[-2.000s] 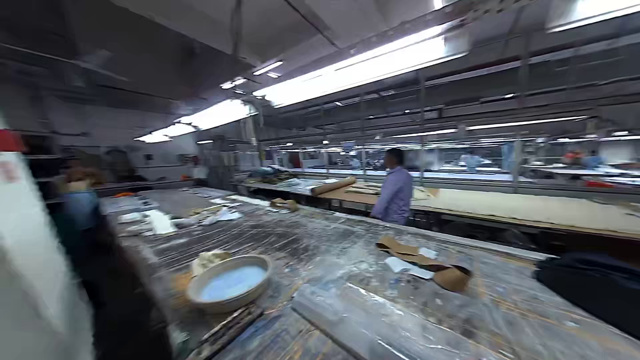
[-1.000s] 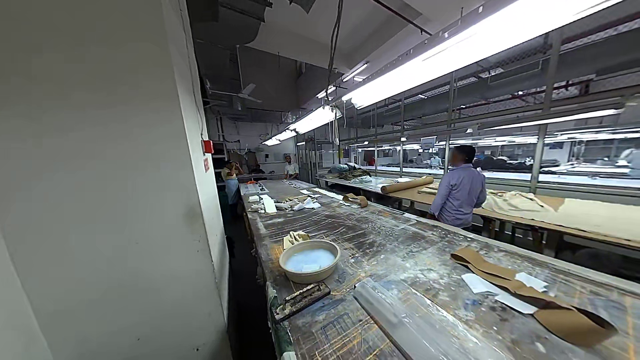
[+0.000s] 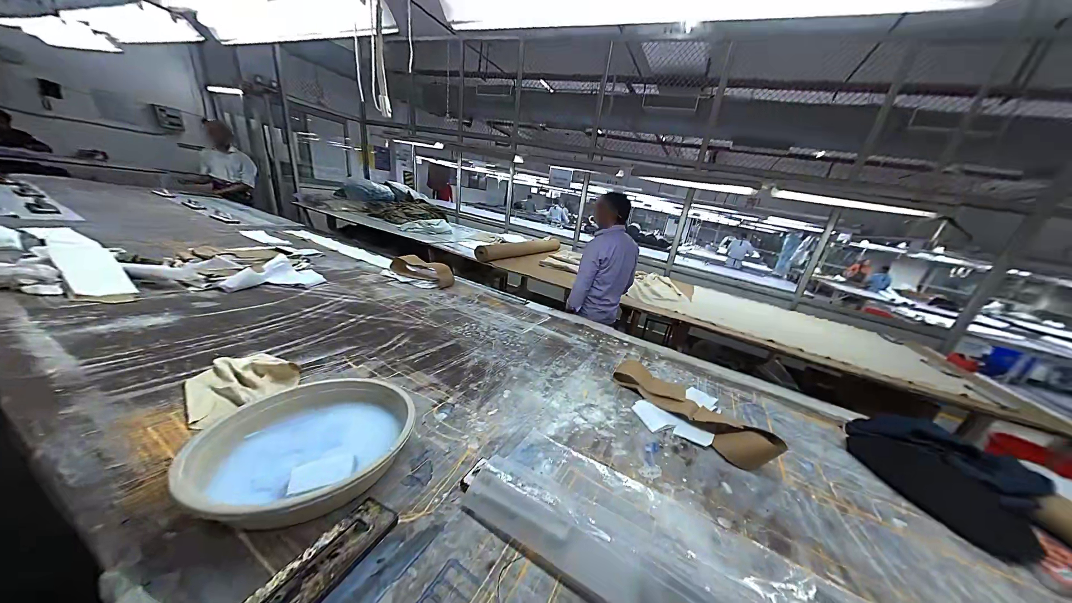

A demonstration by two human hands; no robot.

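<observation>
Neither of my hands shows in the head view. Closest to me on the scuffed worktable [image 3: 502,377] stands a beige basin [image 3: 289,452] with pale blue contents and a white piece in it. A crumpled cream cloth [image 3: 239,385] touches its far left rim. In front of the basin lies a dark, stained bar-like tool [image 3: 331,553], partly cut off by the lower edge. Right of it is a sheet of clear plastic [image 3: 620,536]. Farther right, a curled brown paper strip [image 3: 699,410] lies with white paper pieces [image 3: 670,421].
Dark folded fabric [image 3: 938,477] lies at the right edge. White and cream scraps [image 3: 92,260] cover the far left of the table. A person in a purple shirt [image 3: 605,268] stands between this table and a long cloth-covered table [image 3: 796,335]. Another person [image 3: 226,163] is at the far end.
The view has swung away from the wall at the left and now takes in the dark fabric at the right. The basin and brown strip keep their places on the table.
</observation>
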